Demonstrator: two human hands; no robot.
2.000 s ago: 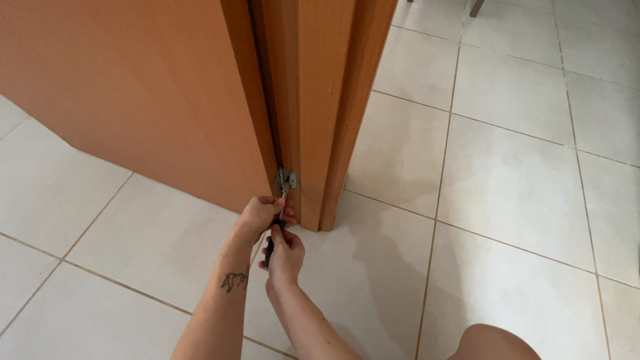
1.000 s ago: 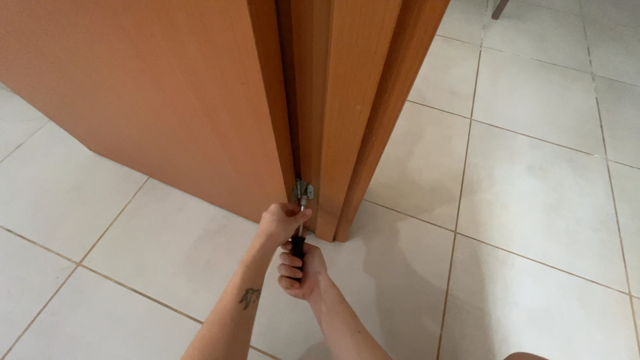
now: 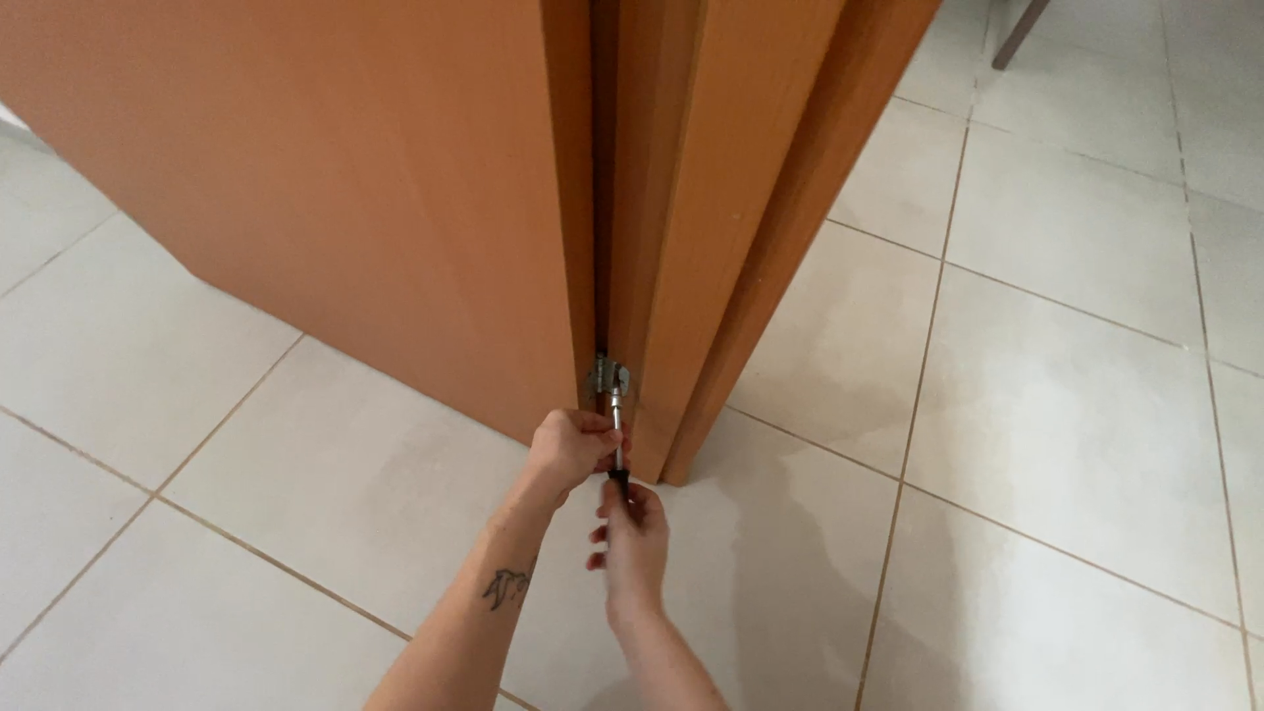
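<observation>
A wooden door [image 3: 395, 197] stands open beside its wooden door frame [image 3: 731, 197]. Low in the gap between them is a metal hinge [image 3: 610, 375]. The tip of a screwdriver [image 3: 618, 420] with a metal shaft and black handle meets the hinge's right side. My left hand [image 3: 573, 449] pinches the shaft just below the hinge. Below it, my right hand [image 3: 632, 538] is wrapped round the handle and hides most of it. The exact contact between the tip and the screw is too small to make out.
Light tiles with brown grout lines make up the floor [image 3: 1066, 395] on both sides of the door. The door's bottom edge runs off to the upper left. A dark furniture leg [image 3: 1020, 35] stands at the top right.
The right hand's fingers have shifted on the black handle and now look looser than a second ago. The screwdriver stays at the hinge, with the left hand on its shaft.
</observation>
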